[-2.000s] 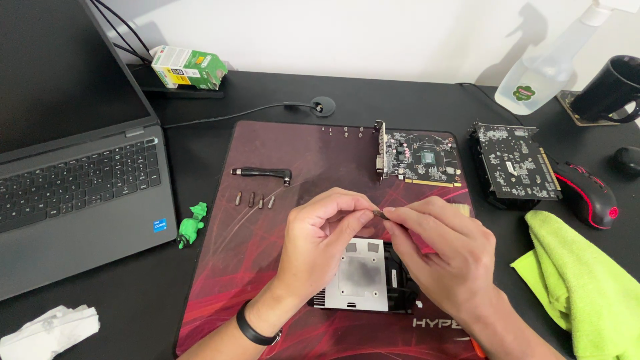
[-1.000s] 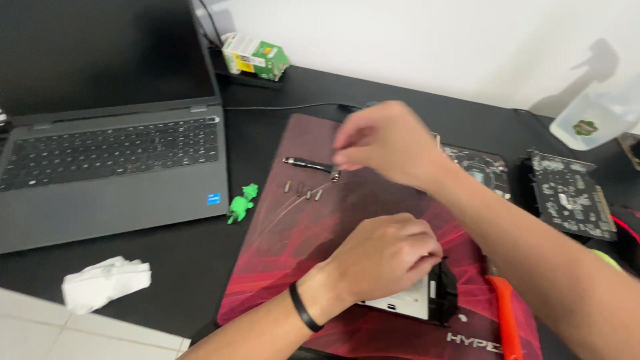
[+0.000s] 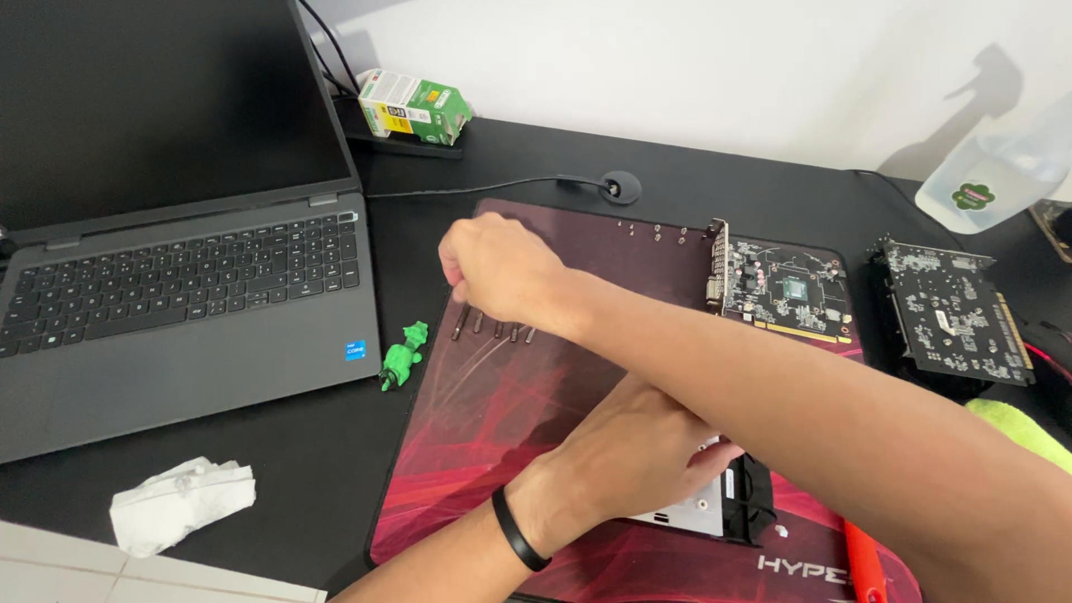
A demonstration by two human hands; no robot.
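My right hand (image 3: 502, 260) reaches across to the upper left of the red and black desk mat (image 3: 469, 402), just above a row of small metal driver bits (image 3: 498, 328); its fingertips are mostly hidden, and what they hold cannot be seen. Under the right forearm, my left hand (image 3: 632, 448), with a black band on the wrist, lies over the graphics card heatsink (image 3: 699, 515) with its black fan shroud (image 3: 745, 502). The left fingers are partly hidden. A bare graphics card board (image 3: 791, 289) with a metal bracket lies at the mat's upper right.
Small screws (image 3: 657, 233) lie along the mat's top edge. A second graphics card (image 3: 955, 310) is at the right, near a green cloth (image 3: 1017, 427). An orange-red handle (image 3: 864, 561) lies lower right. The laptop (image 3: 184, 318), green figurine (image 3: 404, 356) and crumpled tissue (image 3: 180, 502) are at the left.
My hands were together over the heatsink; the right has since crossed the left forearm to the bits, while the left stays at the heatsink. Several bits are seen where the driver lay above them. The view has shifted.
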